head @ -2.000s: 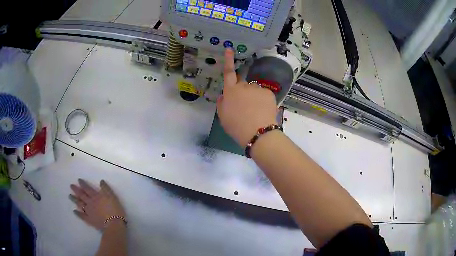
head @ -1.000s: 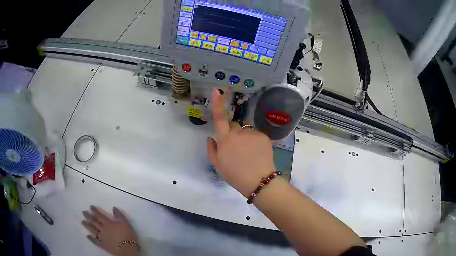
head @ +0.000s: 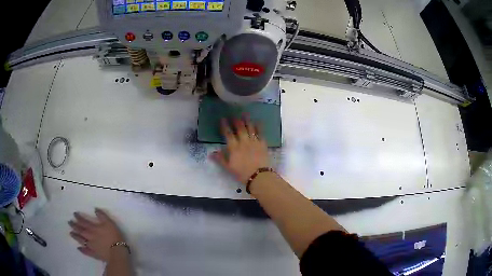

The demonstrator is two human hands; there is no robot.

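Observation:
A plain dull green plate (head: 210, 121) lies in the table below the sewing machine head (head: 245, 62), which has a red oval badge. My right hand (head: 244, 151) is over the plate's front edge, palm down, fingers spread and pointing to the head, holding nothing. My left hand (head: 97, 234) rests palm down on the near white table at the left, fingers apart and empty. The touchscreen control panel (head: 172, 24), with coloured round buttons under it, is at the top, its screen partly cut off.
Metal rails (head: 345, 70) cross behind the head. A pale ring (head: 58, 152) and small metal snips (head: 36, 237) lie at the left, near a fan (head: 8, 185) and a red packet (head: 27, 188). A dark blue glossy sheet (head: 412, 250) lies at the lower right, beside clear plastic (head: 482, 202).
My right hand has moved from the panel's buttons down to the green plate, and its fingers have spread from pointing. The view has shifted, showing the blue sheet. My left hand stays on the table.

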